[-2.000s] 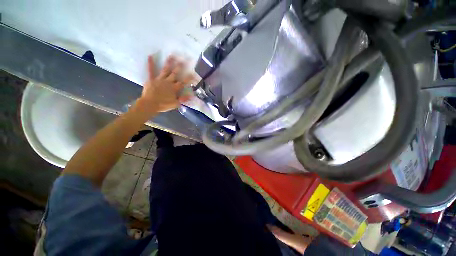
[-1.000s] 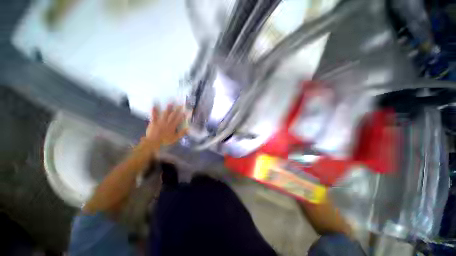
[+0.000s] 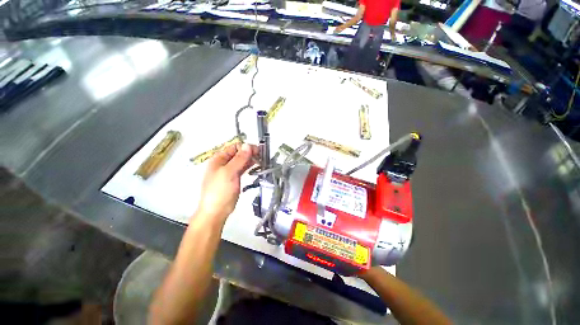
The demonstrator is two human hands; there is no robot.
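Note:
The red and silver cutting machine (image 3: 337,209) is over the near right part of the white paper marker (image 3: 318,95), with its metal post upright at its left and a grey cord looped around its front. My left hand (image 3: 224,178) has its fingers bent together beside the post, where a thin wavy cord also ends; what they grip is unclear. My right hand (image 3: 369,277) is mostly hidden behind the near underside of the red body; its grip does not show. Several brown-yellow cloth weights (image 3: 158,154) lie on the paper. Dark fabric edges show under the paper.
A grey metal table (image 3: 458,190) surrounds the paper. A white bucket (image 3: 143,289) is below its near edge. Dark strips (image 3: 28,79) lie at the far left. A person in a red top (image 3: 376,13) stands across the table, near another table with cloth pieces.
The view has lifted from close over the machine to show the whole paper and table. My left hand has gone from spread fingers on the paper to bent fingers beside the post.

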